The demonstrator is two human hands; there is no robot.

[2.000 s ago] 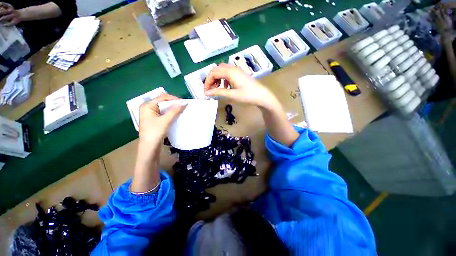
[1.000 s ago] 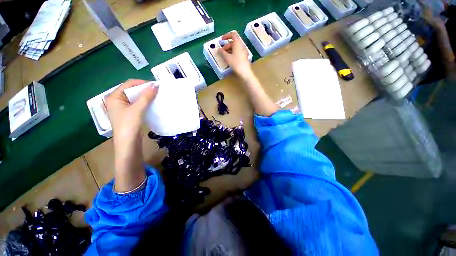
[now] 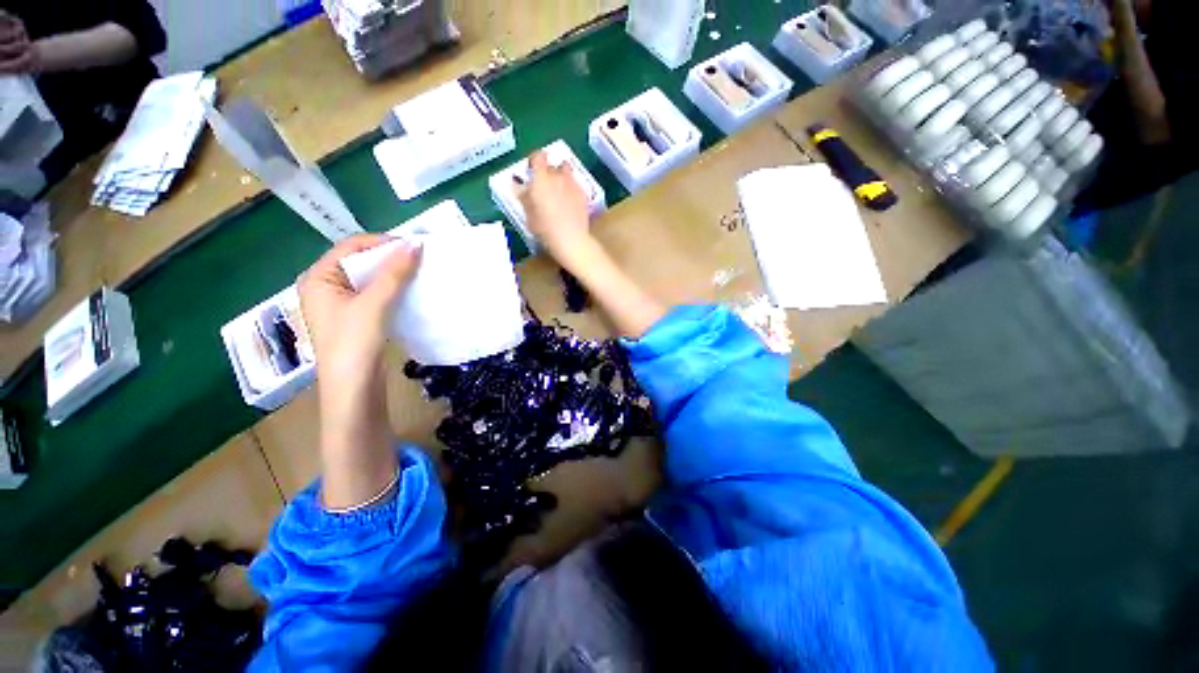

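Observation:
My left hand [image 3: 352, 296] holds a white sheet or thin stack [image 3: 460, 296] between thumb and fingers, above the heap of black cables [image 3: 526, 408]. My right hand [image 3: 558, 204] is over an open white box [image 3: 508, 184] on the belt edge, fingers bent down at it; whether it holds anything is hidden. One black cable bundle [image 3: 573, 291] lies beside my right forearm. An open white box with a dark item [image 3: 274, 345] stands left of my left hand. Another box is partly hidden behind the sheet.
More open boxes [image 3: 644, 139] line the belt [image 3: 184, 296] to the right. Printed cartons [image 3: 90, 352] stand on the belt. A yellow-black knife [image 3: 851, 167], white paper [image 3: 811, 237] and a wrapped tray of white parts [image 3: 986, 125] lie right. Another person's arm [image 3: 82, 53] is far left.
Against one second ago, the boxes have shifted left and down in view, and my right hand is slightly left and lower, over a box. My left hand still holds the sheet.

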